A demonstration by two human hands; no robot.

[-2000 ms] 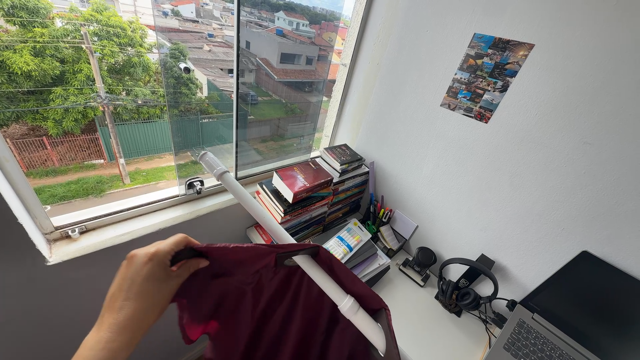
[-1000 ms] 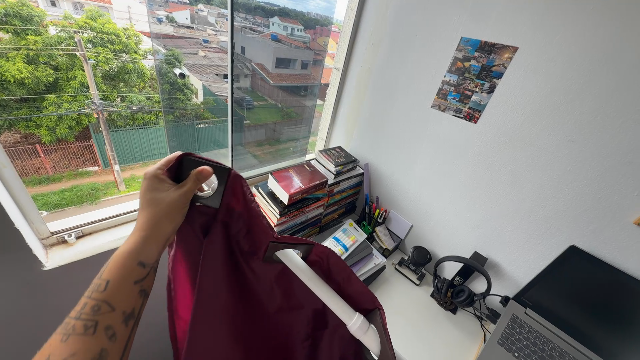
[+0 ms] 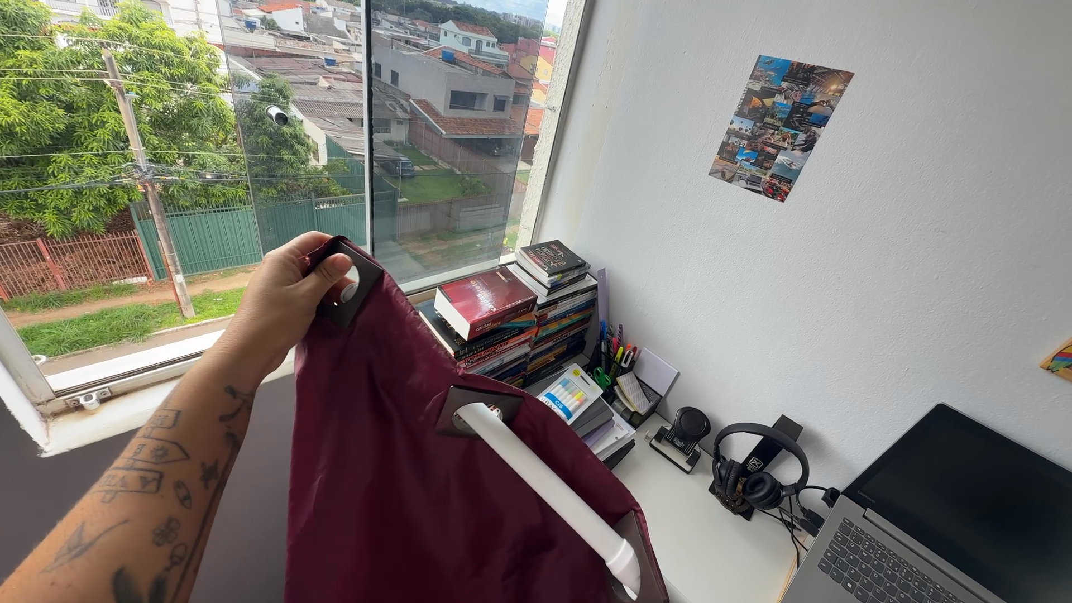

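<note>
My left hand (image 3: 293, 293) grips the top corner of a dark red eyelet curtain (image 3: 377, 469) at a square dark grommet (image 3: 347, 283), a fingertip showing through its hole. Lower right, a white curtain rod (image 3: 548, 494) passes through further grommets; its near end of the exposed stretch comes out of the middle grommet (image 3: 481, 410). A wider white sleeve sits on the rod by the lower right grommet. The rod's far end does not show past the middle grommet. My right hand is out of view.
A window (image 3: 373, 167) with a sliding glass pane is behind the curtain. Stacked books (image 3: 486, 301), a pen holder (image 3: 615, 360), highlighters (image 3: 571, 392), a black webcam-like device (image 3: 688, 429), headphones (image 3: 762, 469) on a stand and a laptop (image 3: 963, 502) occupy the white desk (image 3: 682, 511).
My left hand has raised the curtain's corner. The rod's tip, bare beyond the cloth two seconds ago, no longer shows. More of the curtain now hangs in view.
</note>
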